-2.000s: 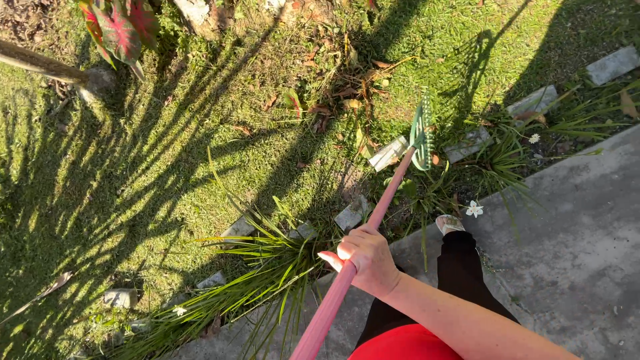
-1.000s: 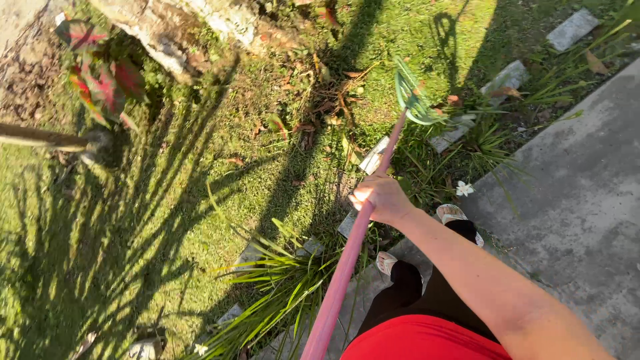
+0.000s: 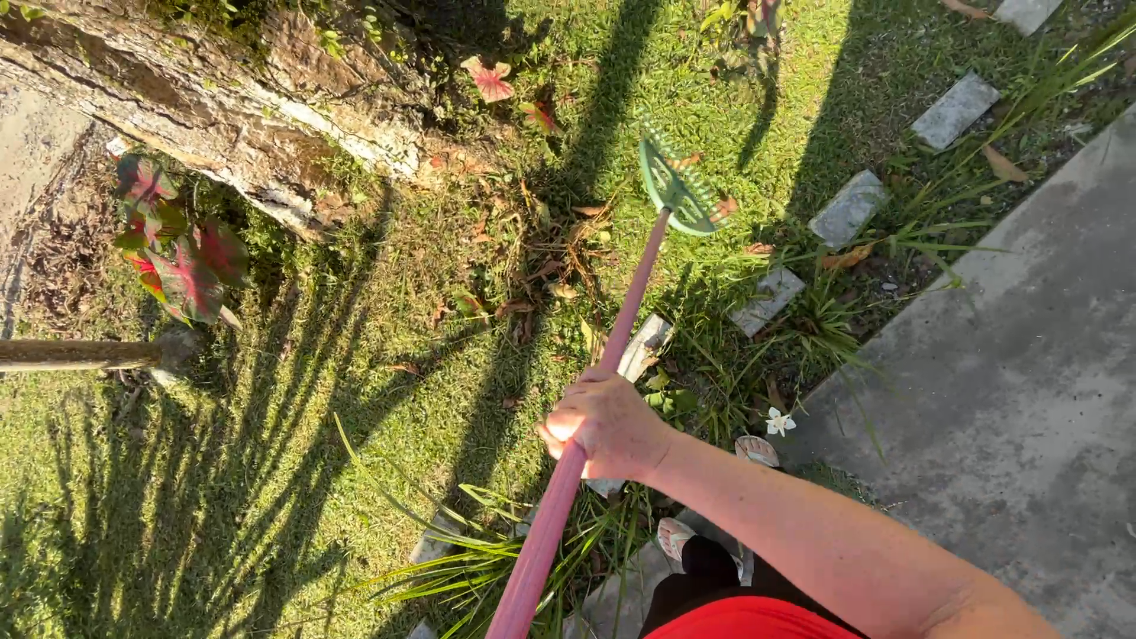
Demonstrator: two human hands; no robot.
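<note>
My right hand [image 3: 612,430] is closed around the pink ribbed pole of a garden rake [image 3: 541,541], which runs from the bottom edge up past the hand. At its far end the green rake head [image 3: 672,188] rests on or just over sunlit grass, its tines toward the upper right. A few brown leaves lie at the tines. Left of the rake head is a heap of dry leaves and stalks [image 3: 550,257]. My left hand is out of view.
Pale edging blocks [image 3: 849,209] line the grass beside a concrete path [image 3: 1012,373]. A large trunk or root [image 3: 266,106] lies upper left, near red-leaved caladiums [image 3: 186,266]. Long-leaved grassy clumps [image 3: 497,559] and a white flower [image 3: 780,422] stand along the edging. My sandalled feet are below.
The view has shifted, showing more of the trunk. My right hand still grips the pole, and the rake head has moved away from the edging blocks, farther onto the grass.
</note>
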